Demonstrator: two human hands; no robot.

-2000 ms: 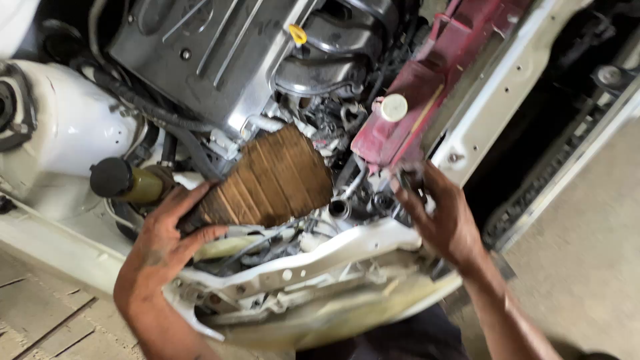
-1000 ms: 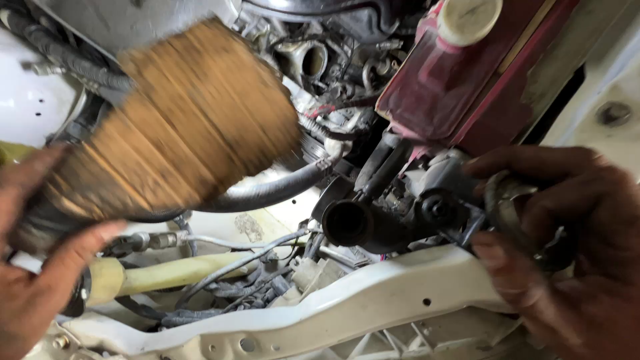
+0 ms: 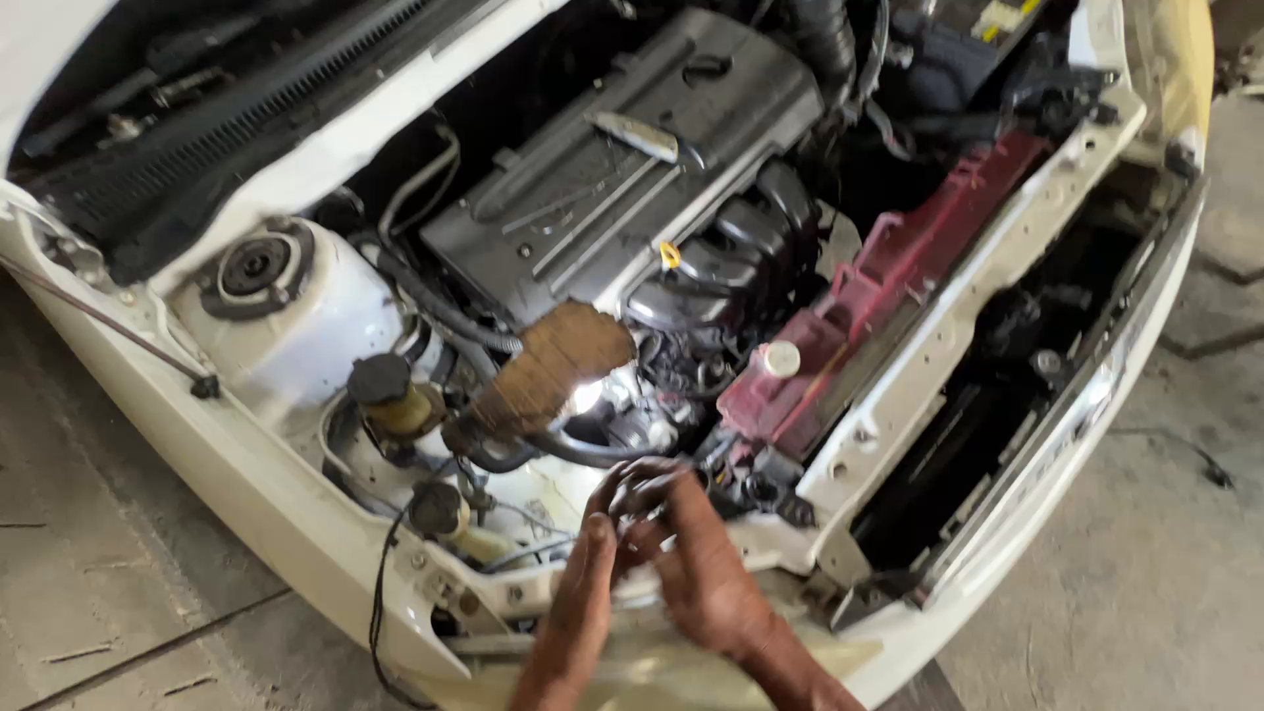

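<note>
My left hand (image 3: pixel 591 565) and my right hand (image 3: pixel 686 568) are close together above the front edge of a car's engine bay, fingers curled and blurred. Whether something small lies between them cannot be told. Beyond them a brown, ribbed, dirty piece, perhaps cardboard, (image 3: pixel 553 370) lies over hoses beside the engine cover (image 3: pixel 632 188), away from both hands. To the right of the hands is a red plastic radiator tank cover (image 3: pixel 790 395) with a pale round cap (image 3: pixel 781 359). A bright light spot shines just under the brown piece.
A fluid reservoir with a black cap (image 3: pixel 380 380) and a second black cap (image 3: pixel 437 509) stand on the left. The white strut tower (image 3: pixel 286 306) is behind them. A knife-like tool (image 3: pixel 634 135) lies on the engine cover. The white front crossmember (image 3: pixel 948 326) runs along the right.
The left hand, earlier at the brown piece, is now away from it. Both hands have come together; before, they were apart. The view has pulled back widely.
</note>
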